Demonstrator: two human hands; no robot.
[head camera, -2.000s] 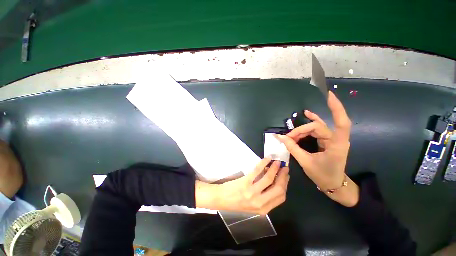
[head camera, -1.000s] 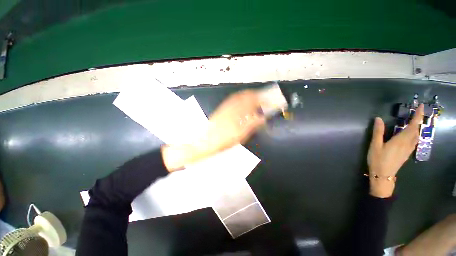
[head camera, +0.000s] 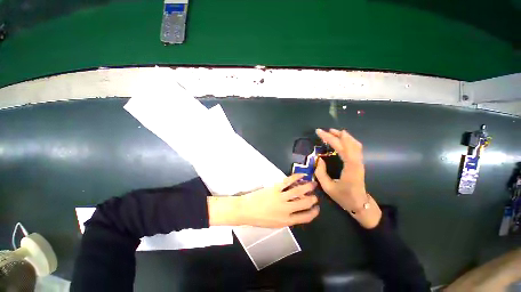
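Observation:
A phone mainboard assembly (head camera: 303, 170), blue with black parts and a gold-orange end, is on the dark bench between my hands. My left hand (head camera: 268, 206) has its fingertips on its lower, blue part and hides the bottom. My right hand (head camera: 349, 174) has its thumb against its right side and its fingers curved over the gold-orange end; exact finger contact is partly hidden. Long white sticker sheets (head camera: 188, 134) overlap at the left, partly under my left forearm. A grey sheet piece with a dividing line (head camera: 268, 246) lies below my left hand.
A white rail (head camera: 343, 84) separates the bench from the green belt (head camera: 297, 34). Another board (head camera: 173, 25) lies on the belt. More boards (head camera: 471, 171) are at the right. A cream fan (head camera: 37, 254) stands lower left. Another person's arm (head camera: 488, 276) shows lower right.
My left hand has come back down without the white-covered board it carried. My right hand has moved left from the boards at the right, where fewer now lie together. A blue-and-silver board now shows on the belt.

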